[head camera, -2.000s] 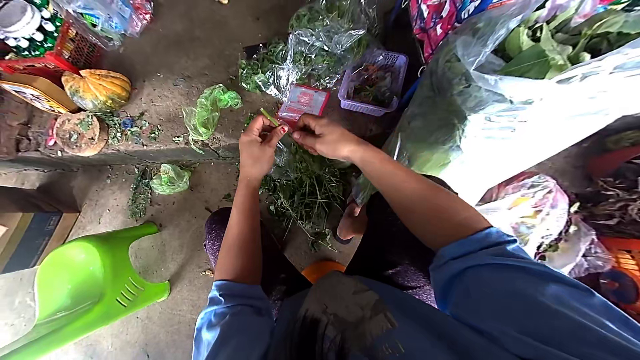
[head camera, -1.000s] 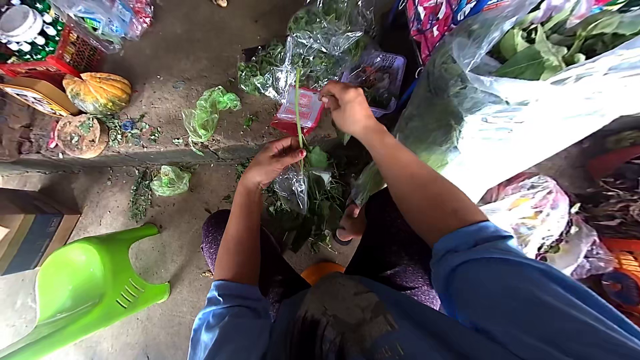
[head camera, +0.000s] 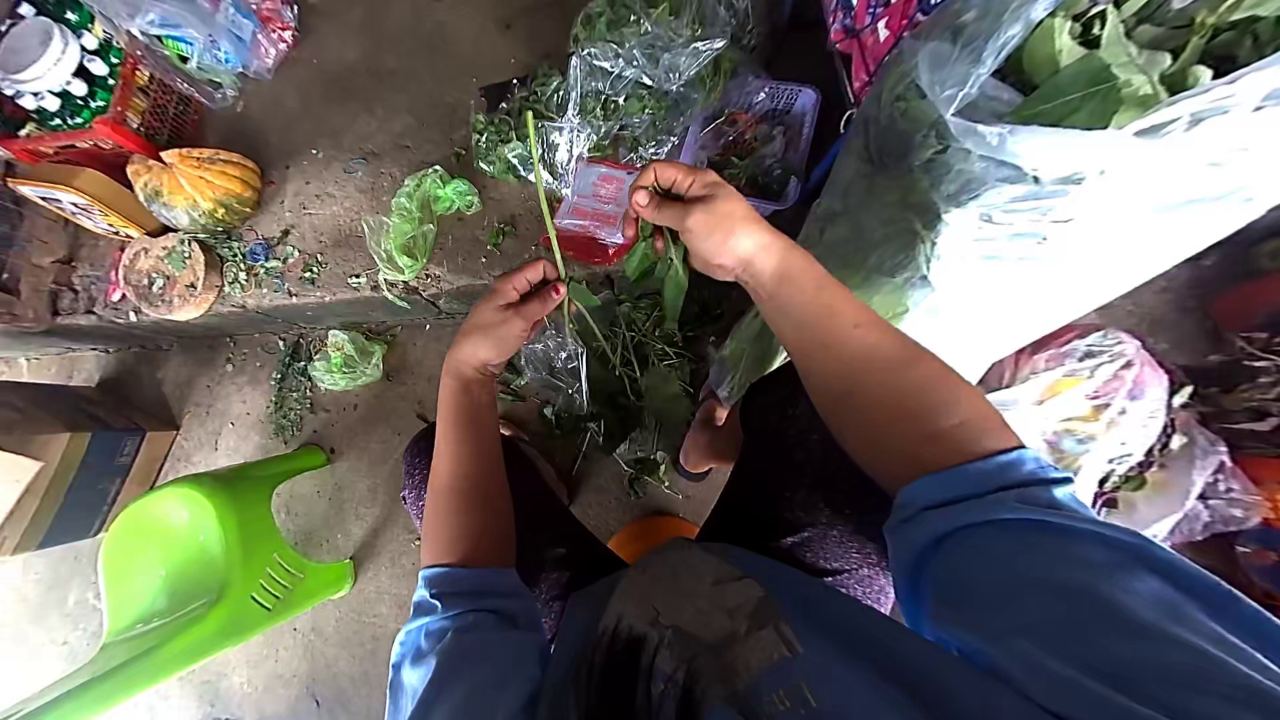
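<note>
My left hand (head camera: 508,318) pinches a long pale-green plant stem (head camera: 544,195) near its lower part; the stem stands up past the fingers. Green leaves (head camera: 672,275) hang from the closed fingers of my right hand (head camera: 705,220). Between and just beyond the hands is a red container with a clear plastic packet (head camera: 596,205) on it. Below them, a heap of leaves and thin stems (head camera: 645,350) covers the ground between my feet, with a piece of clear plastic (head camera: 555,368) at its left side.
Beyond the hands are greens under clear plastic (head camera: 640,80) and a purple basket (head camera: 800,100). A large plastic bag of leaves (head camera: 1000,230) stands at right. On the left are a green plastic stool (head camera: 200,560), a pumpkin (head camera: 200,190), a round wooden block (head camera: 170,277) and green plastic bags (head camera: 405,225).
My right hand has moved down a little, away from the top of the stem, and leaves now show hanging from it. My left hand still holds the stem.
</note>
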